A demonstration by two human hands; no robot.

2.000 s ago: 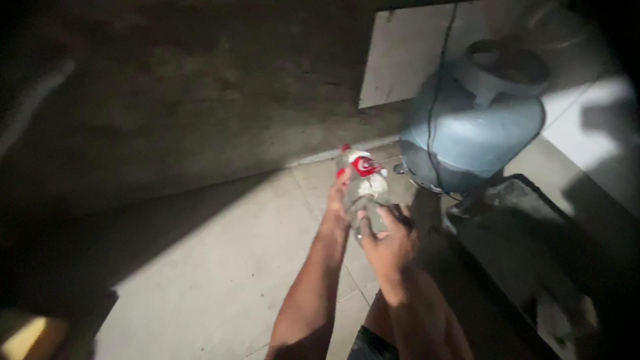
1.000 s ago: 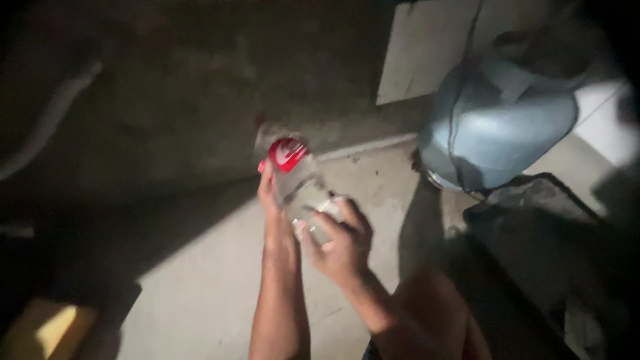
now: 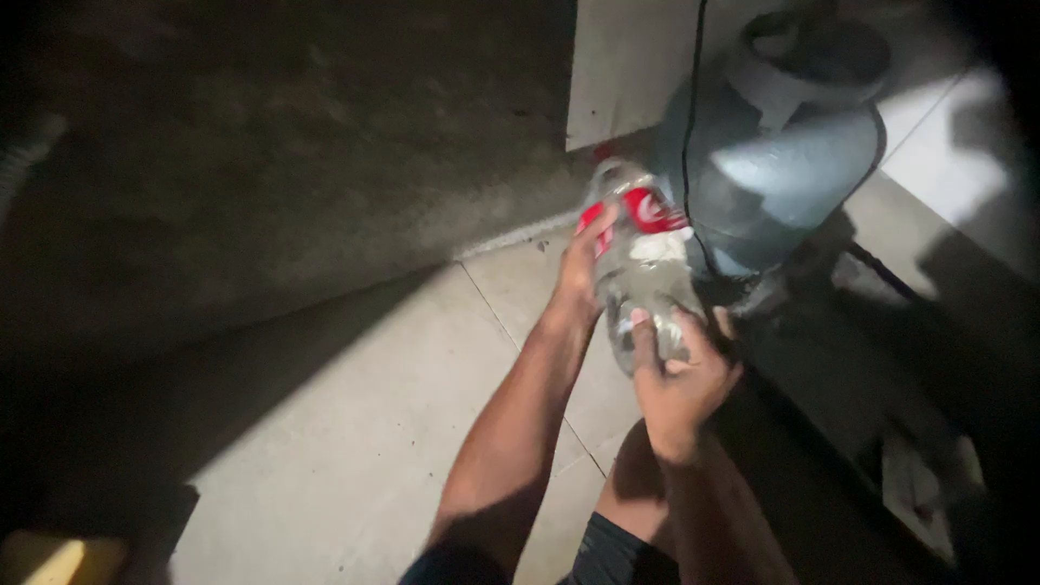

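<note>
Both hands hold a clear plastic bottle (image 3: 650, 280) with a red label and a red cap, tilted with its cap end away from me. My left hand (image 3: 587, 252) grips its left side by the label. Around the lower end are the fingers of my right hand (image 3: 682, 357), thumb on top. Something white shows on or in the bottle just below the label; which of the two I cannot tell. The bottle is slightly blurred.
A blue-grey gas cylinder (image 3: 772, 171) stands beyond the bottle on the right, a dark cable (image 3: 691, 122) hanging before it. A dark tray-like object (image 3: 821, 414) lies at right on the tiled floor (image 3: 366, 406). A yellow object (image 3: 61, 559) is at lower left.
The bottle, in both hands throughout, swung left relative to the cylinder a second ago and is now back close in front of it. The view has shifted somewhat.
</note>
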